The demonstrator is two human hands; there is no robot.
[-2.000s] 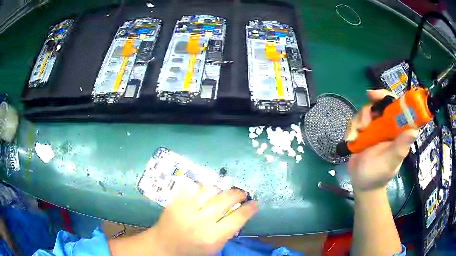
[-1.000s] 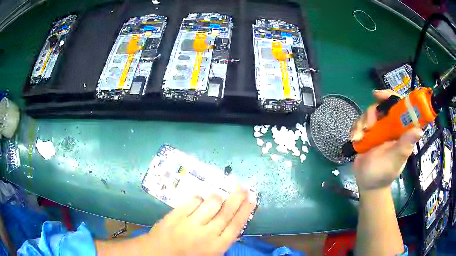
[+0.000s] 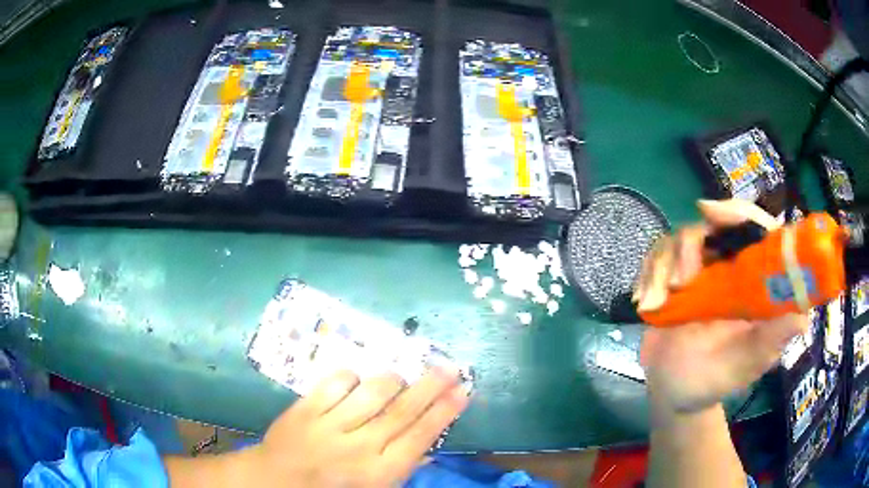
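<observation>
A silver-white phone assembly [image 3: 314, 334] lies slanted on the green bench in front of me. My left hand [image 3: 367, 419] rests on its lower right part, with the fingers over it, and hides that end. My right hand [image 3: 710, 334] is wrapped around the orange electric screwdriver [image 3: 738, 284], which lies nearly level with its nose end pointing left. The nose is at the lower right rim of the round screw dish [image 3: 615, 250]; whether it touches the contents cannot be told.
A black phone tray [image 3: 143, 114] with several phones stands at the back. Small white bits [image 3: 519, 272] lie left of the dish. More phones in dark trays [image 3: 748, 162] are at the right. A white scrap [image 3: 67, 284] lies at the left.
The screwdriver and my right hand have moved down and the tool is now more level. My left hand stays on the phone assembly, with its fingers laid flatter than at first.
</observation>
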